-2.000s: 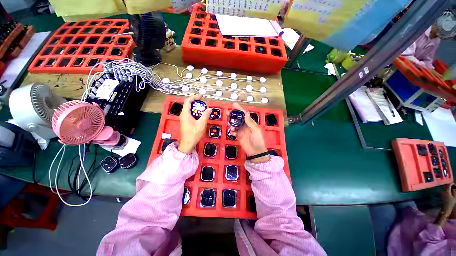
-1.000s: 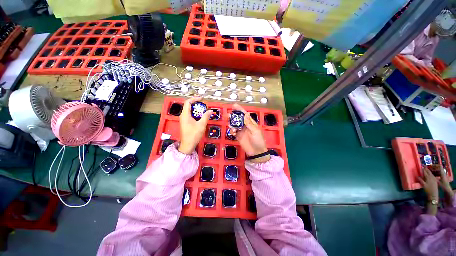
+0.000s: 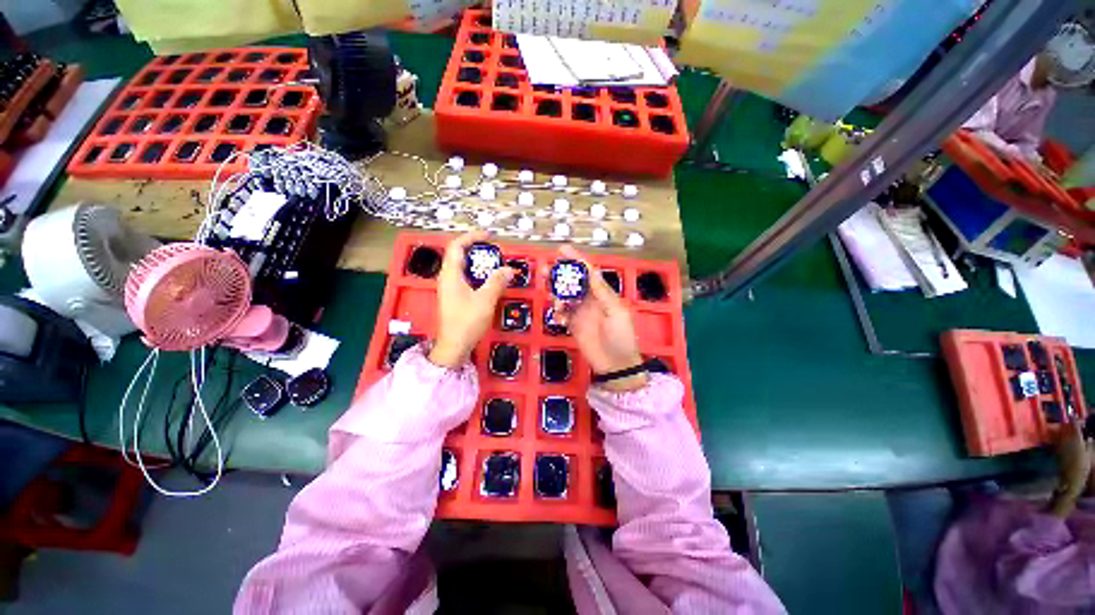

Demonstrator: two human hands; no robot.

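Observation:
My left hand (image 3: pixel 462 306) holds a smartwatch unit (image 3: pixel 483 262) between thumb and fingers, its screen lit with a white pattern on dark. My right hand (image 3: pixel 600 322) holds a second smartwatch unit (image 3: pixel 569 280), also showing a white pattern. Both are held above the back rows of the red-orange working tray (image 3: pixel 466 495). Dark-screened watches sit in many of its pockets, such as one watch (image 3: pixel 498 417) near the middle. My forearms and hands hide part of the tray.
Behind lie charging cables (image 3: pixel 525 203) with white heads, a black hub (image 3: pixel 294 258) and a stacked tray (image 3: pixel 558 147). Left are a pink fan (image 3: pixel 189 296), a white fan (image 3: pixel 75 258) and two loose watches (image 3: pixel 262 395). A metal post (image 3: pixel 841 192) slants at right; beyond it a person's hand (image 3: pixel 1067 463) is by another tray (image 3: pixel 982 408).
The watch screen in my right hand now shows a bright white pattern; it was darker before. My hands barely moved. The other person's hands moved back from their tray, and the papers on the stacked tray shifted.

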